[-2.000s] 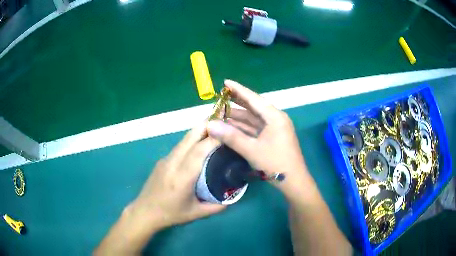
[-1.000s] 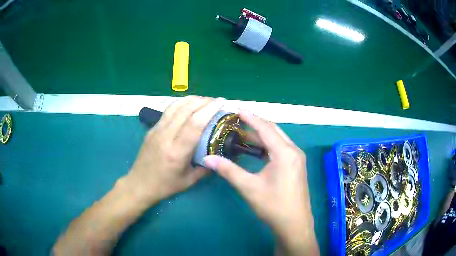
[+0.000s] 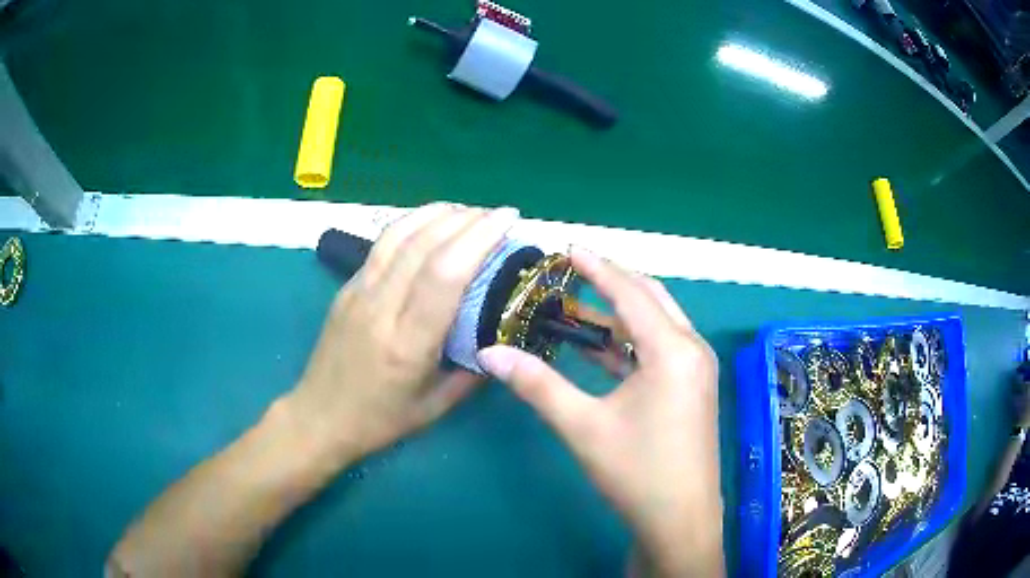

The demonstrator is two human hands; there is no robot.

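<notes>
My left hand (image 3: 378, 322) is wrapped around the pale ribbed barrel of a microphone body (image 3: 472, 311). Its black handle (image 3: 342, 251) sticks out past the hand to the upper left. My right hand (image 3: 644, 401) holds a shiny gold trim ring (image 3: 537, 303) between thumb and fingers. The ring is around the thin black neck (image 3: 582, 330), in front of the barrel's black end face and slightly tilted. A dark gap shows between ring and barrel. The far fingers of my right hand are partly hidden behind the neck.
A blue bin (image 3: 759, 452) of gold and grey rings stands at the right. Beyond the white rail (image 3: 723, 254), another microphone body (image 3: 495, 59) and two yellow sleeves (image 3: 320, 132) lie on the green belt. A loose gold ring (image 3: 11, 271) lies at the left edge. A person's arm shows far right.
The body was turned sideways from its end-up pose, and the ring moved from my fingertips onto the neck. Since one second ago, the ring sits further off the end face. Belt items shifted left in view.
</notes>
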